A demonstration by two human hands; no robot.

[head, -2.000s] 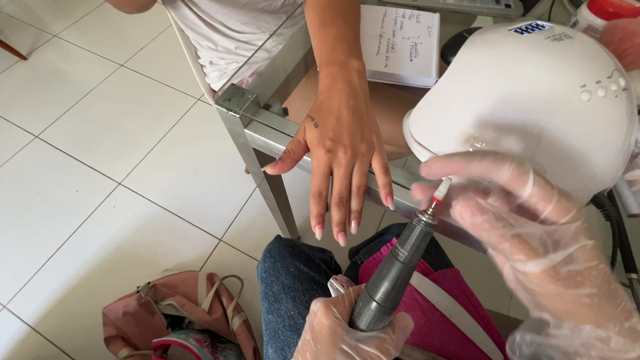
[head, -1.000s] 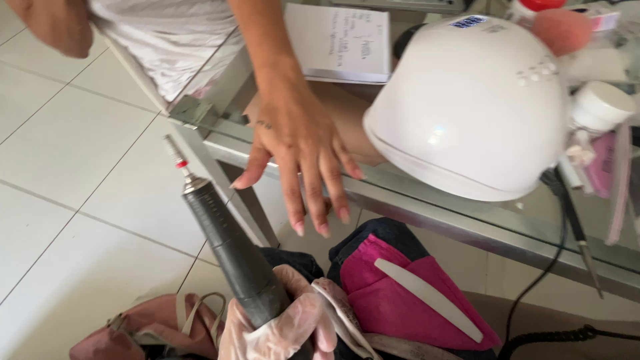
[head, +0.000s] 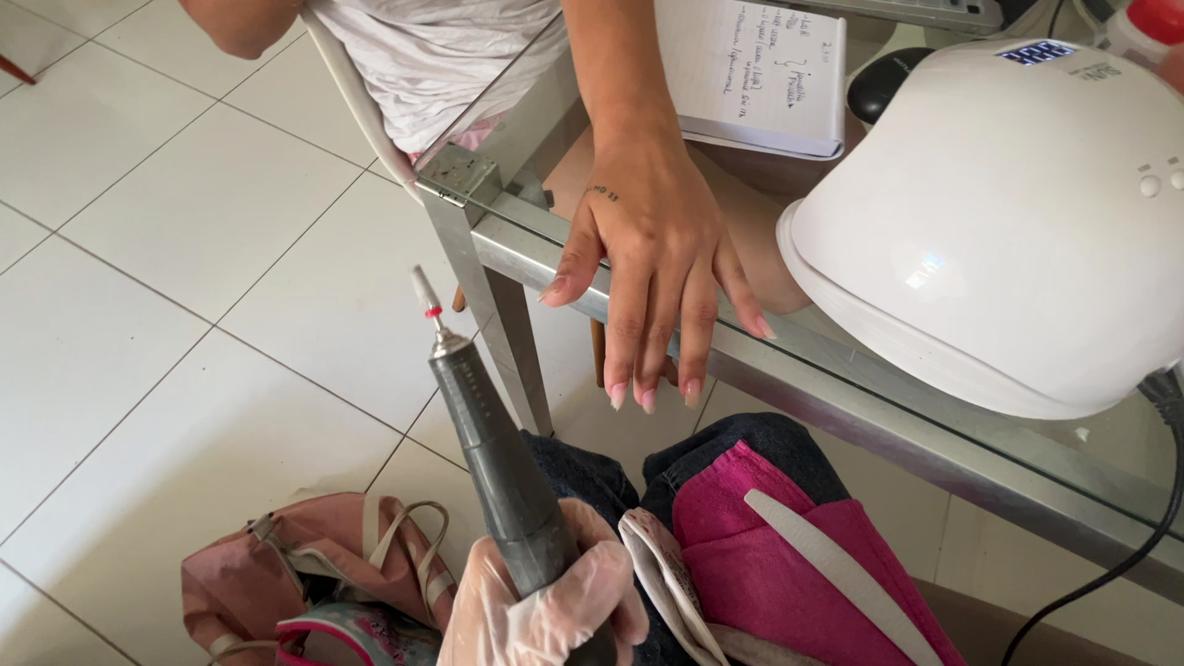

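My left hand (head: 546,601), in a clear glove, holds a dark grey nail drill handpiece (head: 504,462) at the bottom centre. The handpiece points up and slightly left. At its tip is a pale nail drill bit (head: 426,289) with a red band, touching nothing. Right of the bit, another person's bare hand (head: 652,245) rests palm down across the glass table's metal edge, fingers spread and long nails over the edge. A white nail file (head: 832,569) lies on a bright pink cloth (head: 740,555) on my lap. My right hand is out of view.
A white nail lamp (head: 990,222) stands on the glass table (head: 888,370) at the right, its black cable hanging over the edge. Behind the hand lies an open notebook (head: 758,74) with handwriting. A pink bag (head: 324,536) sits on the tiled floor at lower left.
My right hand, near the drill bit two seconds ago, has left the view. The handpiece has moved from in front of the lap to the left of the other person's hand.
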